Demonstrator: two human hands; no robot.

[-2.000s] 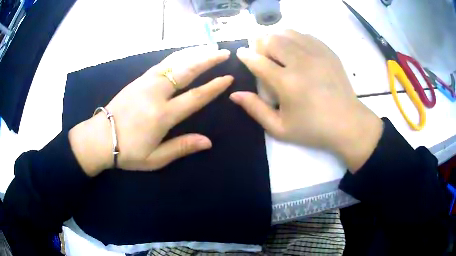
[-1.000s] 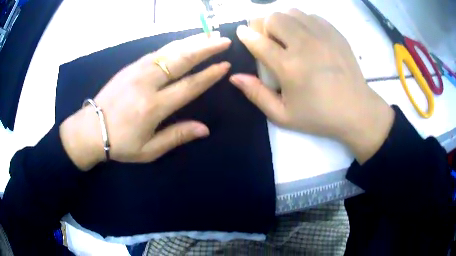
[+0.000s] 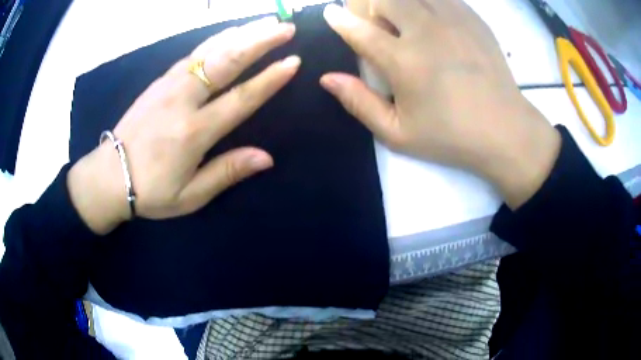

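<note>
A dark panel (image 3: 281,232) lies flat on the white table, its lower end over the front edge. A white lining piece (image 3: 267,313) shows as a thin border along its lower edge. My left hand (image 3: 183,126) lies spread flat on the panel's upper left, fingers apart, gripping nothing. My right hand (image 3: 443,91) rests at the panel's upper right edge, index fingertip and thumb on the cloth, the other fingers curled and cut off by the top edge. A small green strip (image 3: 284,8) shows at the panel's top edge. The sewing machine head is out of view.
Shears with yellow and red handles (image 3: 587,91) lie at the right, beside a small blue and red tool (image 3: 625,76). Another dark piece (image 3: 28,84) lies at the far left. Ruler tape (image 3: 450,252) runs along the table's front edge. Striped cloth (image 3: 422,309) lies below it.
The view has shifted, so the table, shears and panel sit higher and the machine head has left the picture. My left hand has slid slightly left, away from my right hand.
</note>
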